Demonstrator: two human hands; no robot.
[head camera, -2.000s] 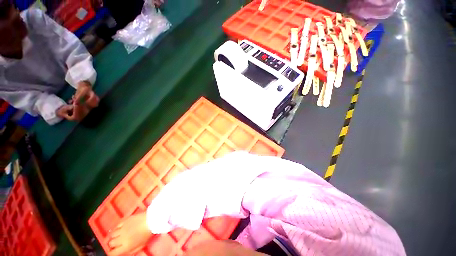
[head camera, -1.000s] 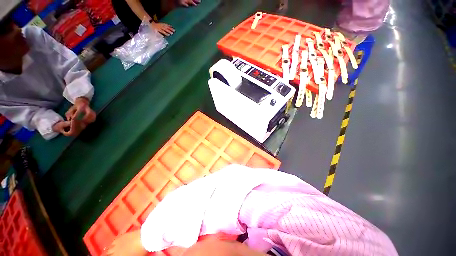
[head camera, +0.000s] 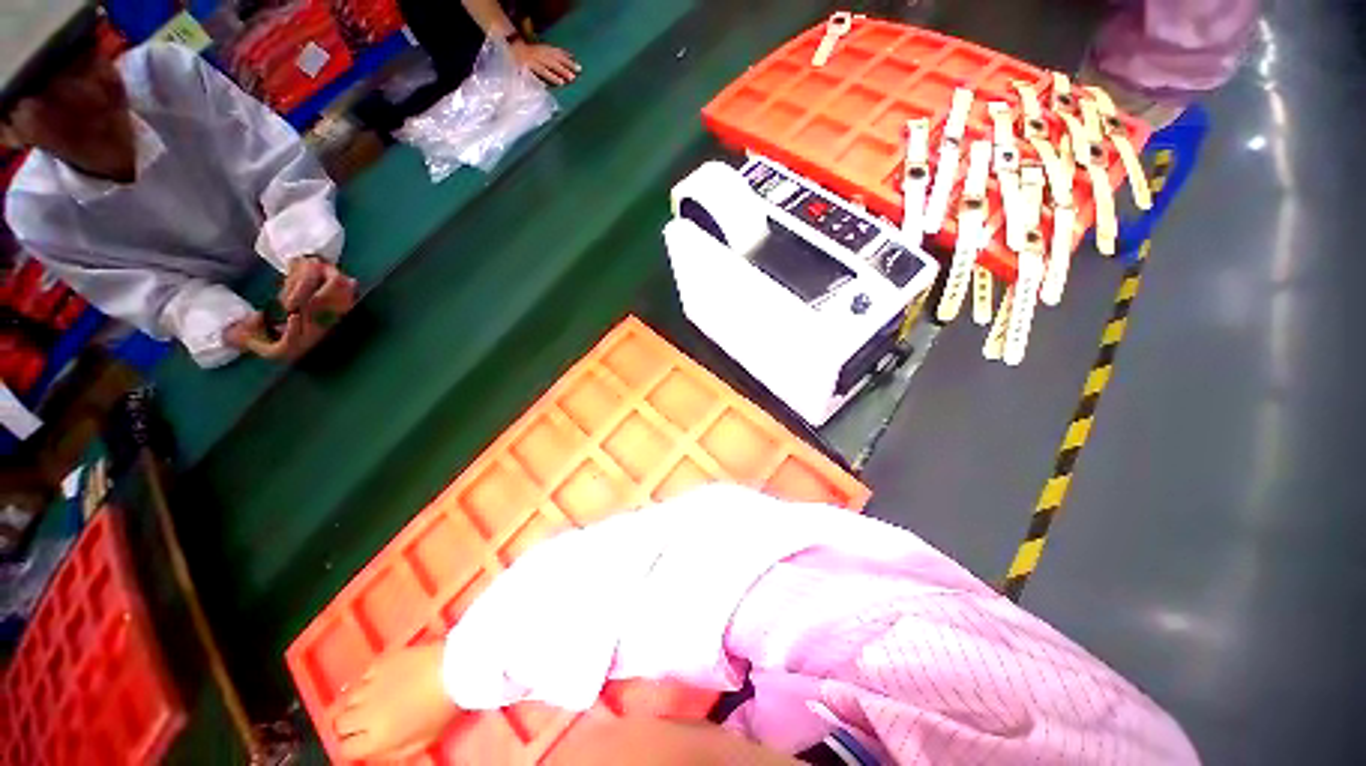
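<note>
An orange-red compartment tray (head camera: 517, 476) with rows of square pockets lies under my folded arms. My right hand (head camera: 393, 703) rests on its lower left corner, fingers slightly apart and holding nothing visible. My pink striped sleeve with a white cuff crosses the tray and hides part of the pockets. A strip of bare skin at the bottom edge, below the sleeve, may be my left forearm or hand; it is cut off and its fingers do not show.
A green conveyor (head camera: 435, 359) runs beyond the tray. A white tape dispenser (head camera: 794, 292) stands right. Cream watch-like straps (head camera: 1034, 195) fan over a far tray (head camera: 764, 105). Another tray (head camera: 93, 659) is left. An opposite worker's hands (head camera: 307, 307) meet; another person's hand is beside a clear bag (head camera: 477, 120).
The view has shifted, so the scene sits further right than one second ago. A person's hand beside the clear bag was not visible two seconds ago. My right hand stays on the tray.
</note>
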